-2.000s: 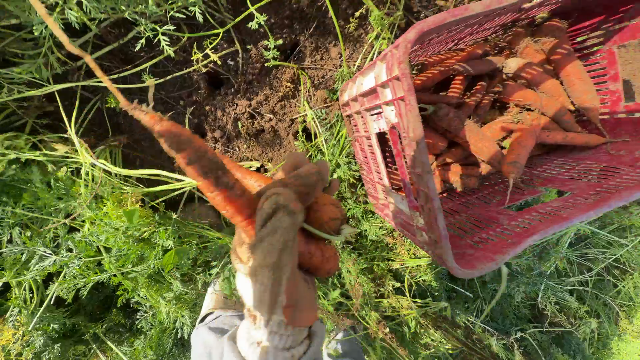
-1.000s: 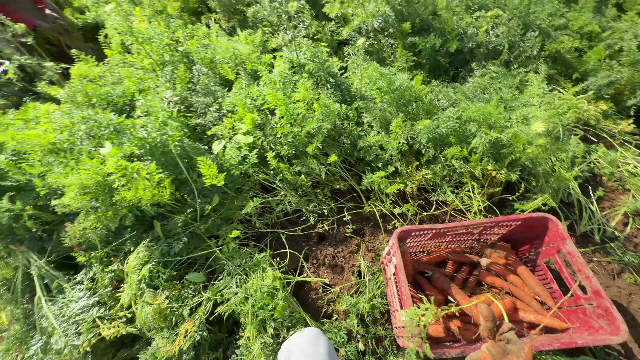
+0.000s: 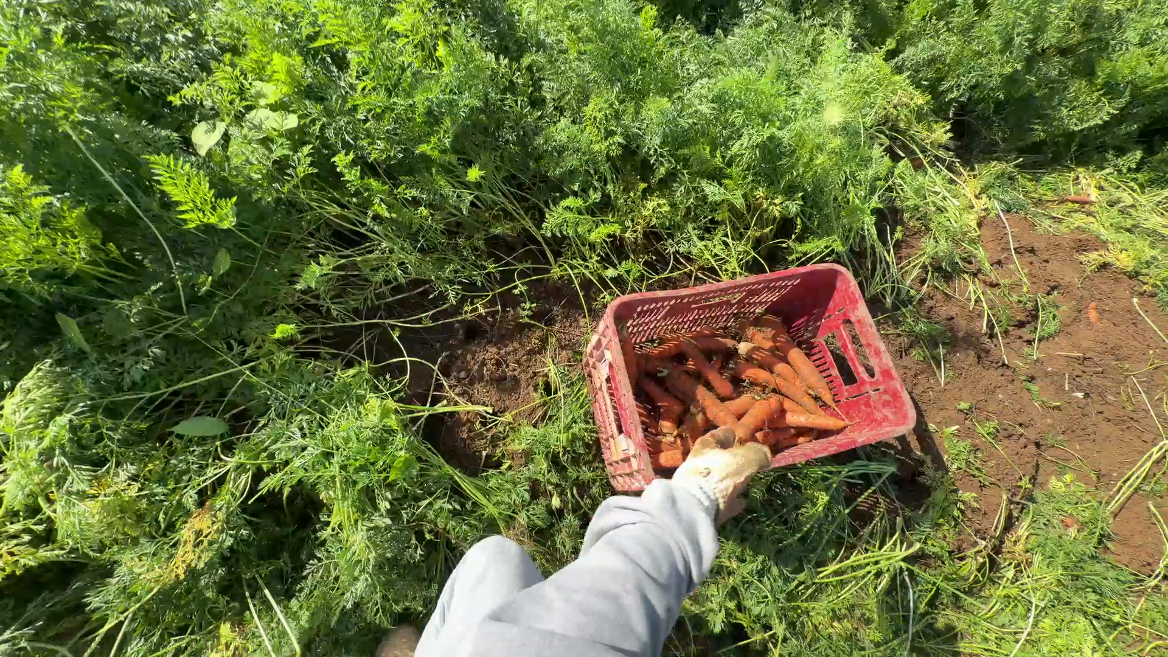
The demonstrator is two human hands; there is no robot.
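Observation:
My left hand (image 3: 721,470), in a soiled, light-coloured glove, reaches over the near rim of a red plastic crate (image 3: 610,383). Its fingers are beside the lower carrots; whether they grip a carrot or the rim cannot be told. Inside the crate lies a heap of soil-covered orange carrots (image 3: 712,388), some pointing toward the crate's right end. The grey sleeve (image 3: 630,566) crosses the lower middle of the view. My right hand is out of sight.
Dense carrot foliage (image 3: 566,128) stands behind and left of the crate. Bare brown soil (image 3: 1068,365) lies to the right, with scattered stems. A dug hollow (image 3: 474,392) is left of the crate. My grey-clad knee (image 3: 493,570) is below.
Two seconds ago the gloved hand held several carrots beside the crate; now it is at the crate's near rim. The view has shifted a lot.

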